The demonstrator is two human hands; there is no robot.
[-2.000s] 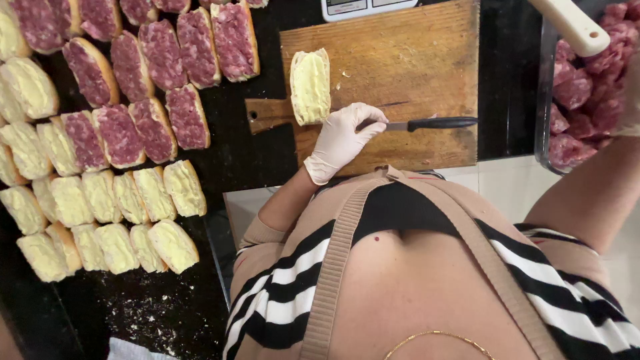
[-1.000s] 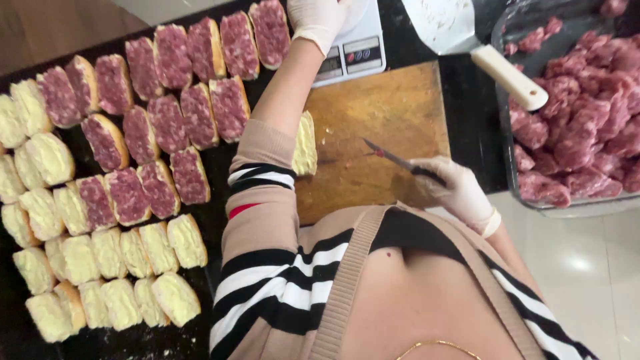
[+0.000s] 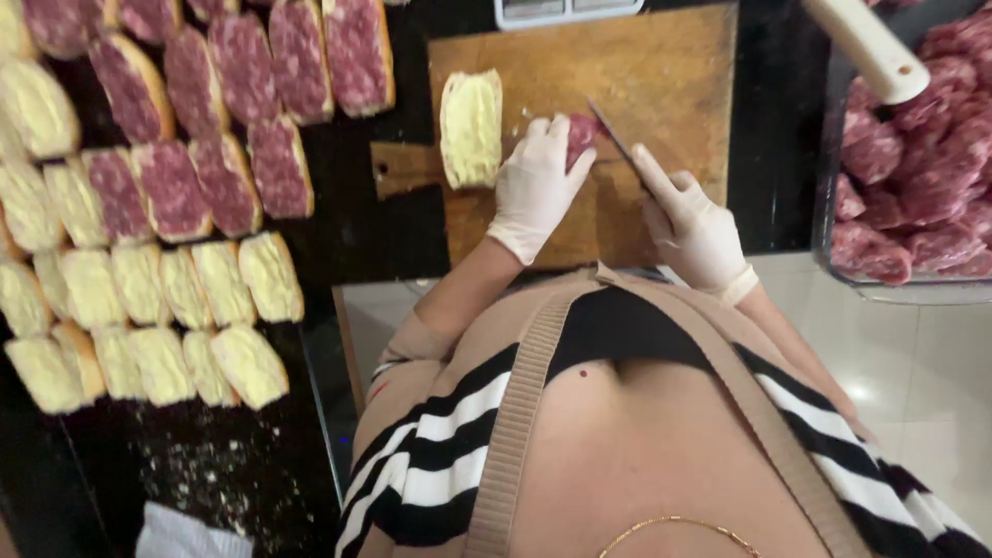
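Observation:
My left hand [image 3: 539, 182], in a white glove, grips a small lump of raw minced meat [image 3: 581, 139] over the wooden cutting board [image 3: 666, 70]. My gloved right hand [image 3: 690, 225] holds a knife [image 3: 620, 143], its index finger stretched along the top and its blade beside the meat. Just left of my left hand, a bread half with pale yellow spread [image 3: 471, 128] lies on the board near its handle. The knife's handle is mostly hidden in my right hand.
Rows of bread halves topped with raw meat [image 3: 170, 186] and others with only yellow spread [image 3: 155, 364] cover the dark counter at left. A tray of raw meat [image 3: 930, 163] stands at right, with a white-handled utensil [image 3: 876, 58] over its corner. The scale [image 3: 570, 12] touches the view's top edge.
My left hand has come back from the scale to the board and now holds meat. My right hand, with the knife held in it one second ago too, has its blade beside that meat.

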